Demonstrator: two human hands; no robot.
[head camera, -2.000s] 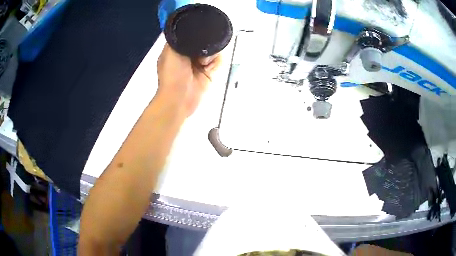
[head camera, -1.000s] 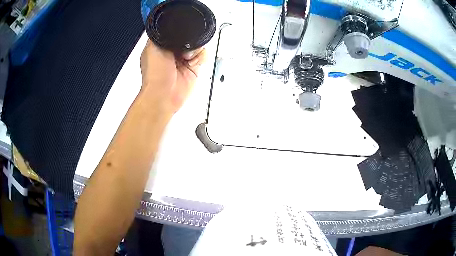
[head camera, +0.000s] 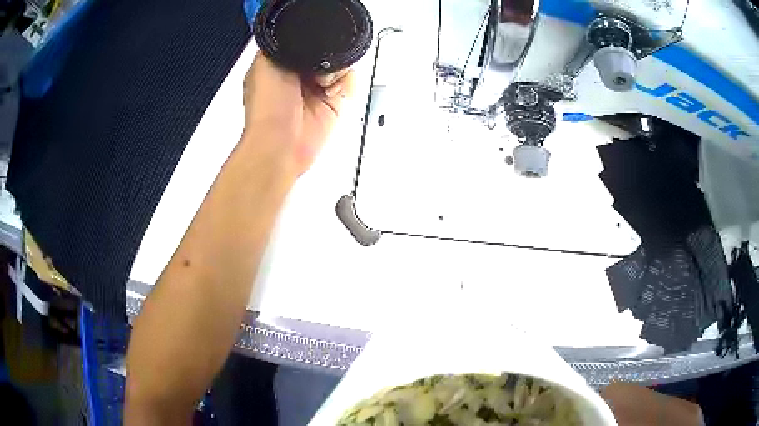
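My left hand (head camera: 287, 112) is closed around a jar at the upper left, seen from above by its round black lid (head camera: 315, 33); the lid hides most of the jar and some fingers. A white cup (head camera: 379, 366) with pale greenish chopped-looking contents is held up close at the bottom centre, cut off by the lower edge. My right hand (head camera: 653, 406) shows only as a strip of skin against the cup's right side; its fingers are hidden behind the cup or out of the picture.
Dark striped panel (head camera: 108, 125) lies left of the jar. The white sewing machine (head camera: 691, 91) stands upper right, its needle area (head camera: 458, 91) right of the jar. Black pieces (head camera: 653, 183) and labels (head camera: 666, 295) lie at right. The ruler-marked table edge (head camera: 300, 343) runs below.
The white cup has tipped from showing its printed side to showing its open top and contents. The view has shifted slightly; my left hand keeps hold of the jar.
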